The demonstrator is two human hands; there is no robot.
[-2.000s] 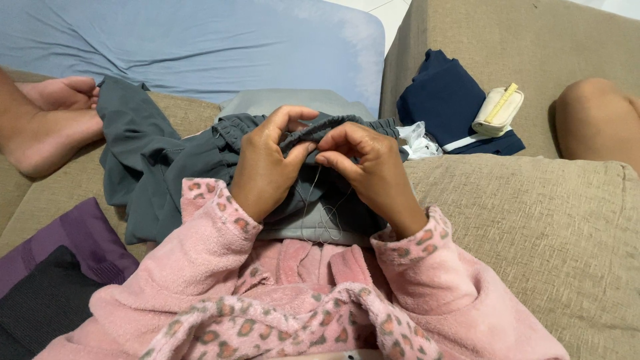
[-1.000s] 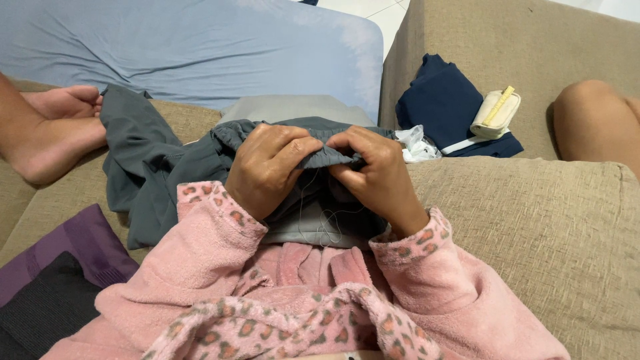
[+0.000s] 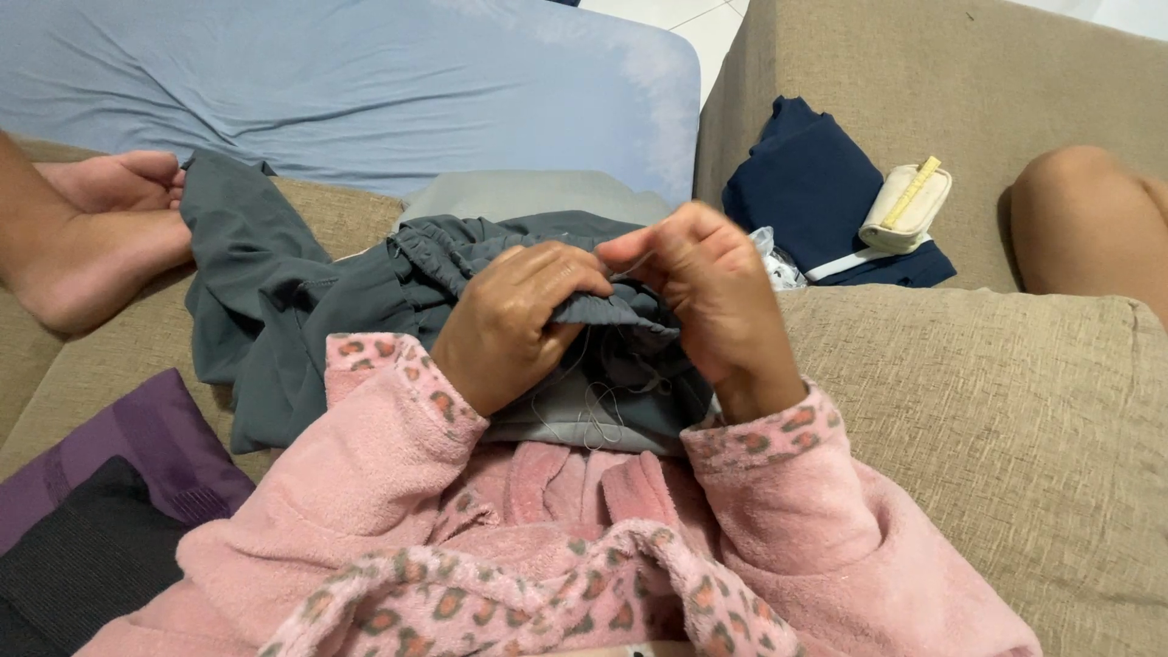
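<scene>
A dark grey-green garment [image 3: 265, 301] with a gathered elastic waistband lies bunched over my lap. My left hand [image 3: 525, 319] grips the waistband, fingers on top and thumb beneath. Just right of it and slightly higher, my right hand [image 3: 698, 283] pinches a pale thread [image 3: 634, 265] close to the fabric; whether a needle is between the fingertips cannot be seen. Loose loops of light thread [image 3: 593, 415] hang below the waistband over a light grey cloth [image 3: 566, 411].
Beige sofa cushions [image 3: 985, 392] surround me. At the right back lie folded navy cloth [image 3: 803, 173], a cream zip pouch [image 3: 905, 208] and a clear plastic bag [image 3: 776, 263]. Purple and black cloth [image 3: 137, 456] is at the left. Another person's foot [image 3: 100, 246] touches the garment's far-left end.
My right hand has let go of the waistband's edge and moved up and away from it, with thread now at its fingertips. My left hand stays on the waistband.
</scene>
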